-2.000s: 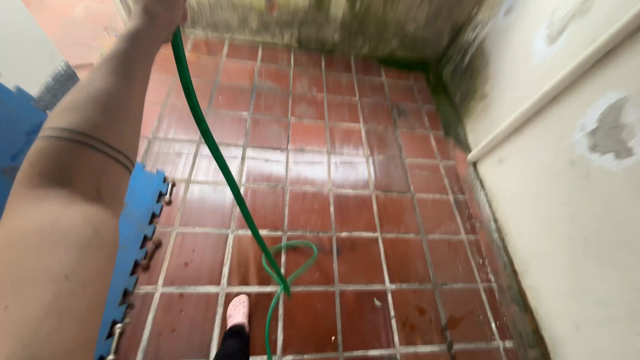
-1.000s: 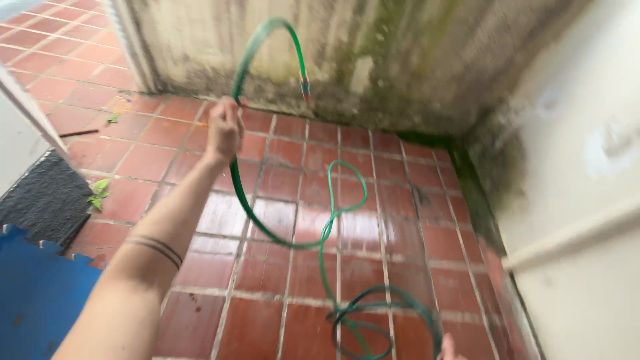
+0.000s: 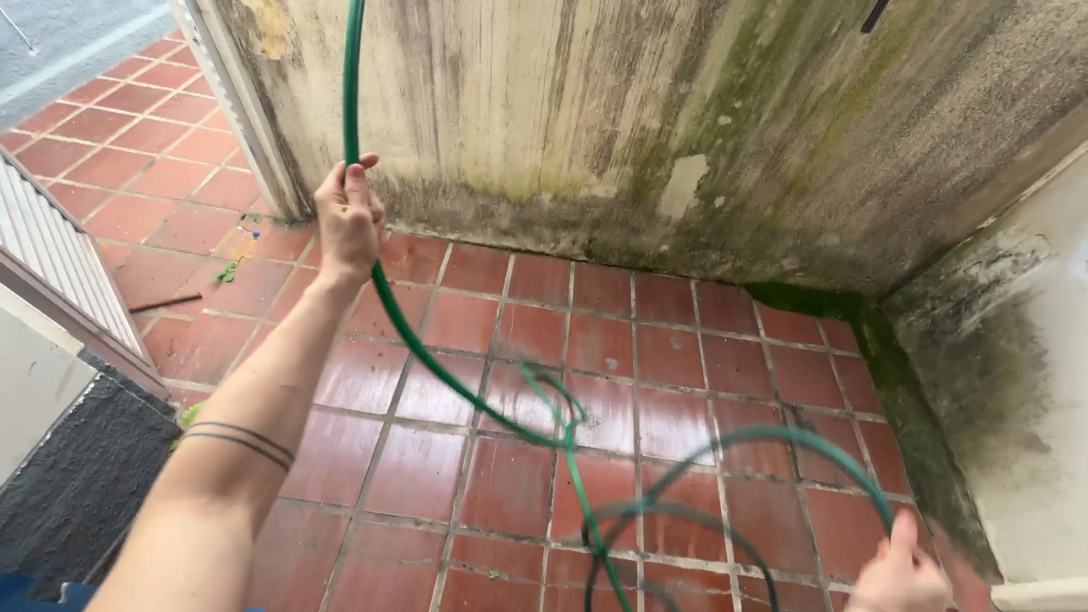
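Note:
My left hand (image 3: pixel 350 212) is raised at the upper left, closed around a green garden hose (image 3: pixel 425 357). From that hand one stretch runs up out of view, and another sags down to the middle, where it meets a small twisted loop near the floor. At the lower right my right hand (image 3: pixel 905 569) grips another part of the same hose, which arcs to the left in blurred loops. The hose's ends are not visible in the head view.
Red floor tiles (image 3: pixel 510 476) look wet. A stained, mossy wall (image 3: pixel 544 110) stands ahead, a pale wall (image 3: pixel 1020 340) at the right. At the left are an open doorway, a slatted white door (image 3: pixel 59 246), a stick (image 3: pixel 166 302) and a blue mat's edge (image 3: pixel 72 595).
The right hand has come into fuller view at the lower right with the hose. The hose's upper part, arched with a fitting visible a second ago, now runs up out of view.

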